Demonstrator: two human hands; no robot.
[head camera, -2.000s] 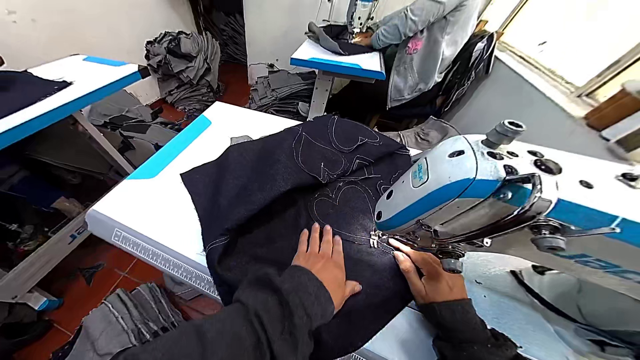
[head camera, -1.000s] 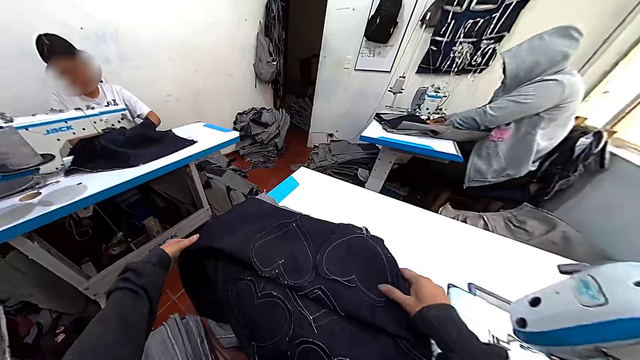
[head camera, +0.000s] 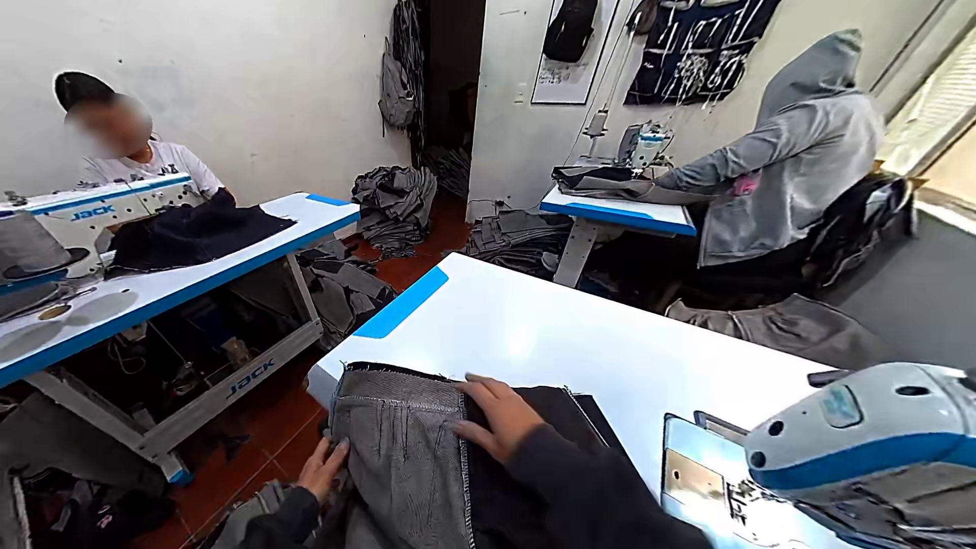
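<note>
A dark denim piece (head camera: 534, 488) lies over the near edge of the white sewing table (head camera: 518, 320), with a grey panel (head camera: 404, 450) uppermost, edged by overlocked seams. My left hand (head camera: 324, 467) is at the panel's left edge, its fingers curled against the cloth; whether it pinches the fabric is unclear. My right hand (head camera: 499, 415) rests on the panel's right seam with thumb and fingers apart. To the right, the sewing machine's head (head camera: 862, 435) stands over its metal plate (head camera: 694, 480), apart from the cloth.
At the left, a person in a white shirt sits at another sewing machine (head camera: 99, 213) with dark cloth. A person in a grey hoodie works at a farther table (head camera: 618, 216). Fabric piles (head camera: 393, 210) lie on the floor; a grey garment (head camera: 778, 328) sits behind my table.
The denim with stitched heart outlines was under the machine's needle, then held away from it. Now its grey side shows and my right hand is on it. The view has swung up and left.
</note>
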